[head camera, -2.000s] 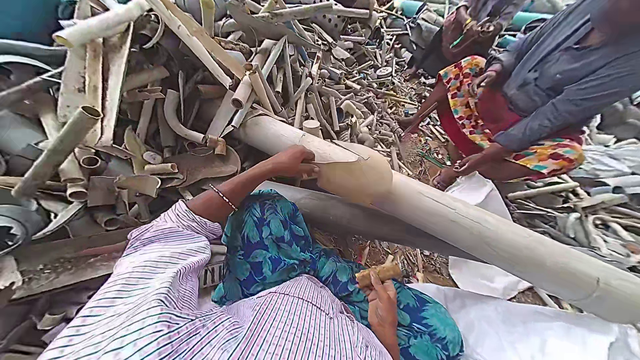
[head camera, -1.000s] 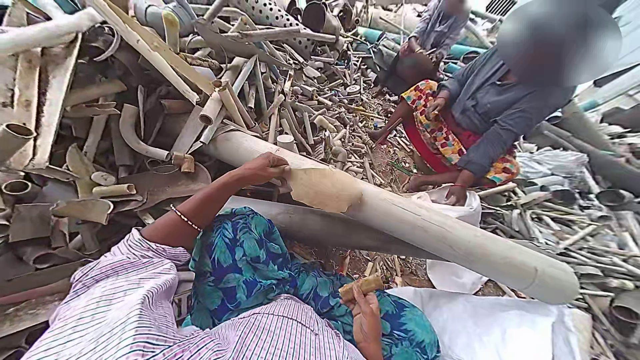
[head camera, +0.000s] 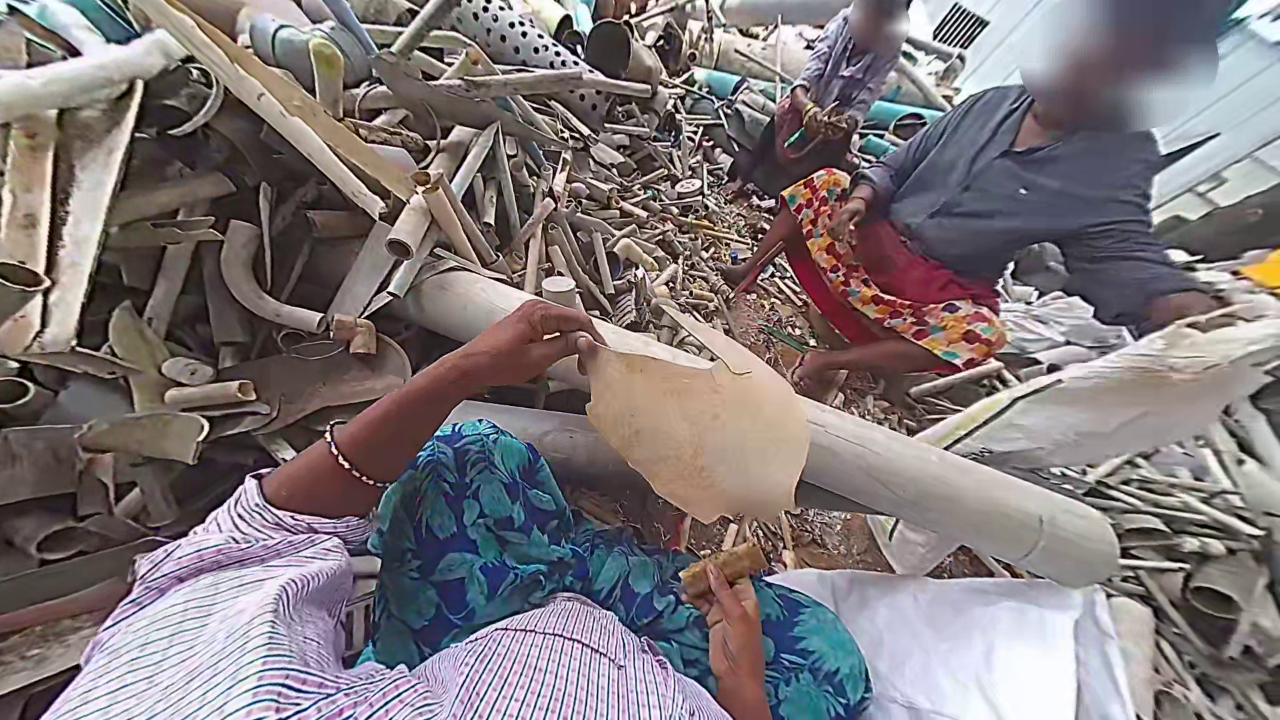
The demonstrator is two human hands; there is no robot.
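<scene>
My left hand (head camera: 535,345), with a beaded bracelet at the wrist, pinches the upper left edge of a thin tan sheet (head camera: 700,430) with ragged edges. The sheet hangs in front of a long grey-white plastic pipe (head camera: 920,480), which lies slanting across the view. Low in the middle, my right hand (head camera: 735,625) holds a short brown piece (head camera: 722,568), its material unclear, over my blue leaf-patterned garment (head camera: 480,520). A second grey pipe (head camera: 540,435) lies under the long one, partly hidden by the sheet.
Scrap pipes and fittings (head camera: 270,280) are heaped at left and behind. A co-worker in a dark shirt (head camera: 1000,180) sits at the upper right, touching a white sack (head camera: 1130,380); another co-worker (head camera: 840,80) sits farther back. White sheeting (head camera: 950,640) lies at the lower right.
The tan sheet, earlier against the pipe, now hangs lower and more spread out from my left hand. The nearer co-worker's arm has moved out to the right, where a white sack is now raised.
</scene>
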